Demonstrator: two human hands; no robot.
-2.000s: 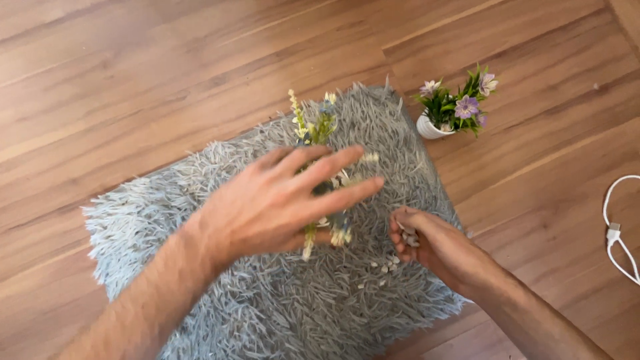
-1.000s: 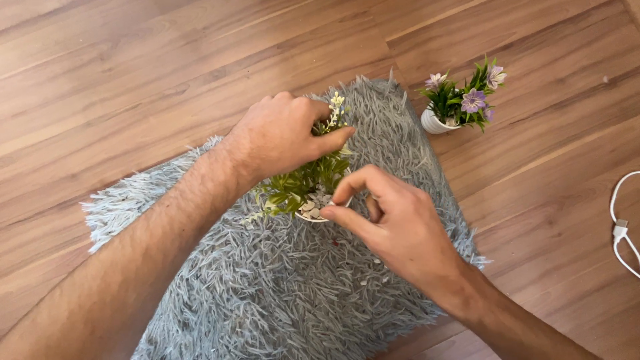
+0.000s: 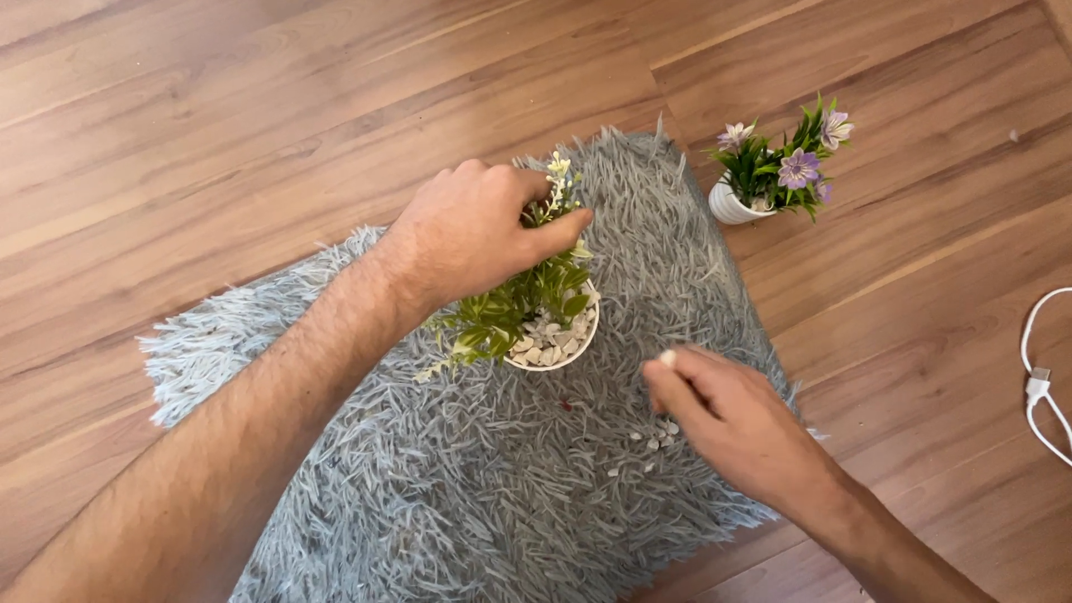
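A green leafy plant with small pale blossoms stands in a round white pot on a grey shaggy rug. White pebbles cover the pot's top around the stems. My left hand bends over the plant, its thumb and fingers around the upper stems; the fingertips are partly hidden, so a firm grip cannot be told. To the right of the pot, my right hand pinches a white pebble between thumb and finger. Several loose pebbles lie on the rug just beside it.
The grey shaggy rug lies on a wood-look floor. Beyond its right edge, a small white ribbed pot holds purple flowers. A white USB cable rests on the floor at the far right.
My left hand has come down around the plant's upper stems since two seconds ago. My right hand was at the pot's pebbles one second ago and has moved right, away from the pot.
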